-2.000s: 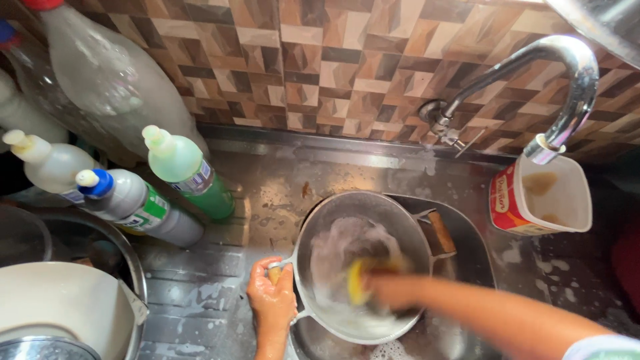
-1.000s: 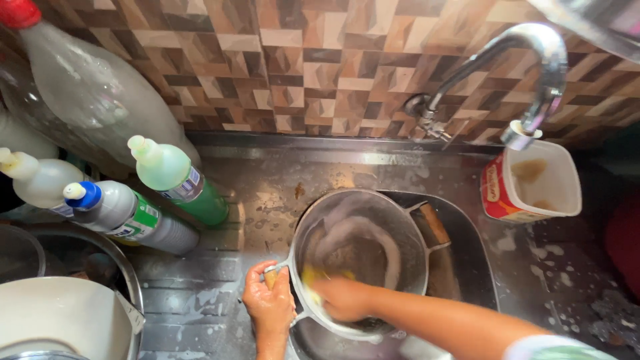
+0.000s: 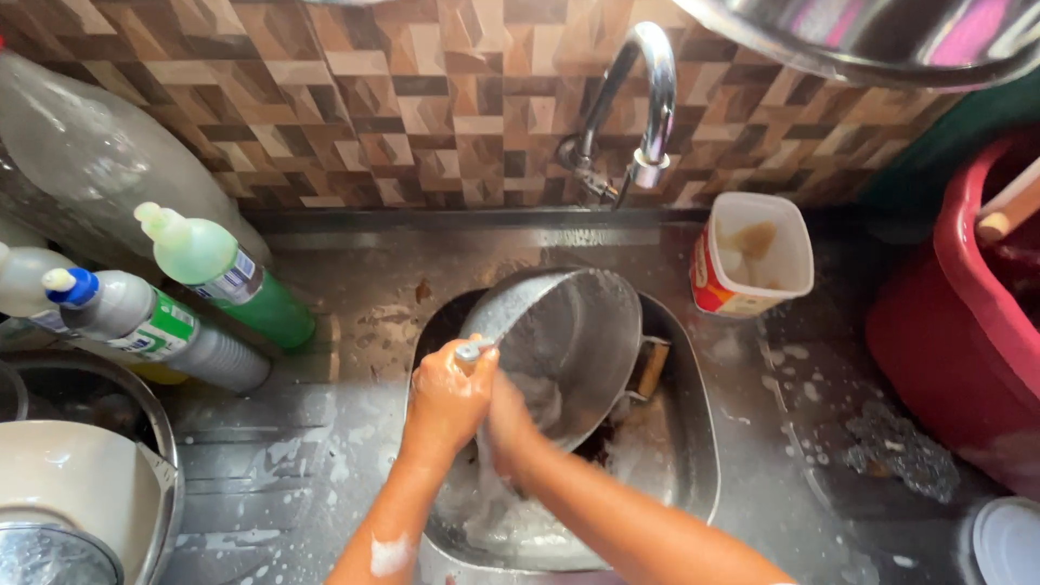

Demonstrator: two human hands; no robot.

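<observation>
A grey metal pot point(image 3: 593, 341) is tilted over the sink basin point(image 3: 707, 455), its open side facing down and to the right, with suds on its inner wall. My left hand point(image 3: 451, 390) grips the pot's left side handle point(image 3: 473, 351). Blurred, my right hand point(image 3: 512, 431) is at the pot's lower left rim; whether it holds anything is hidden. The pot's other handle, with a wooden grip point(image 3: 652, 370), points right. Foamy water point(image 3: 520, 520) lies at the bottom of the basin.
A chrome faucet point(image 3: 662, 106) arches behind the basin. A plastic tub point(image 3: 760, 244) stands behind right, a red bucket point(image 3: 946, 325) farther right. Green point(image 3: 236, 276) and grey point(image 3: 162, 325) soap bottles and a metal basin of dishes point(image 3: 175, 487) are at left.
The pot has gone from sitting upright to being tilted. My right hand has moved from inside the pot to its lower left rim. The yellow sponge seen earlier is out of sight.
</observation>
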